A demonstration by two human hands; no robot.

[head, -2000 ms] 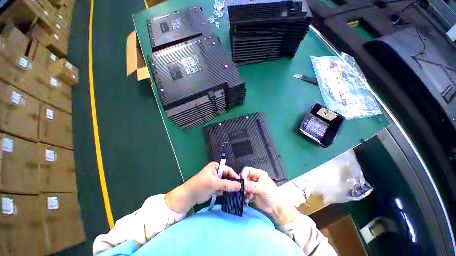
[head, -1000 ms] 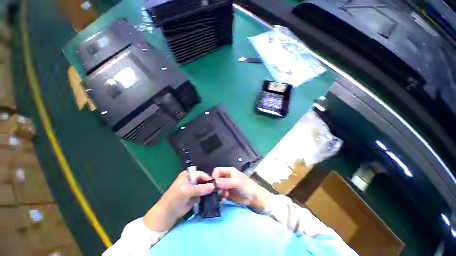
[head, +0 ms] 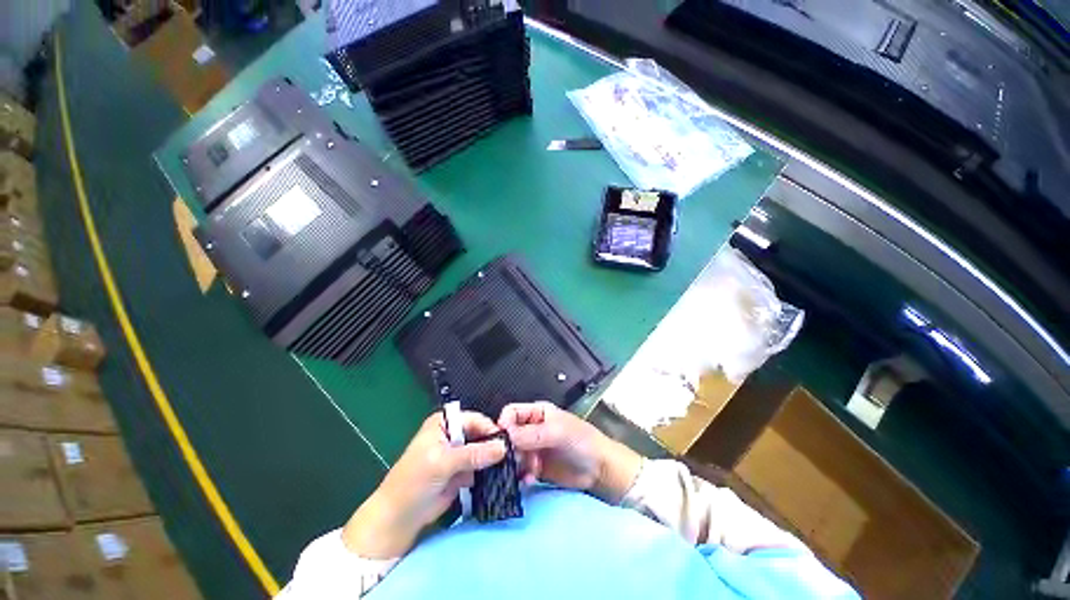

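My left hand (head: 425, 475) holds a black rating label (head: 498, 478) with fine white marks, close to my body. A slim pen-like tool (head: 453, 420), white with a dark end, sticks up from the same hand. My right hand (head: 561, 449) pinches the label's upper edge beside the left fingertips; its fingertips partly hide that edge. A single ribbed black rear cover (head: 534, 324) lies flat on the green table just beyond my hands, with a dark central recess and small pale dots near its corners.
Stacked covers (head: 307, 223) stand at the left, and a taller stack (head: 452, 100) at the far side. A label tray (head: 635, 227), a small dark tool (head: 575, 144) and a plastic bag (head: 663, 124) lie on the right. An open cardboard box (head: 841, 498) is below the table edge.
The view has turned, so the table things sit further left and more of the open box shows. Both hands stay together at the label, which remains held near my body.
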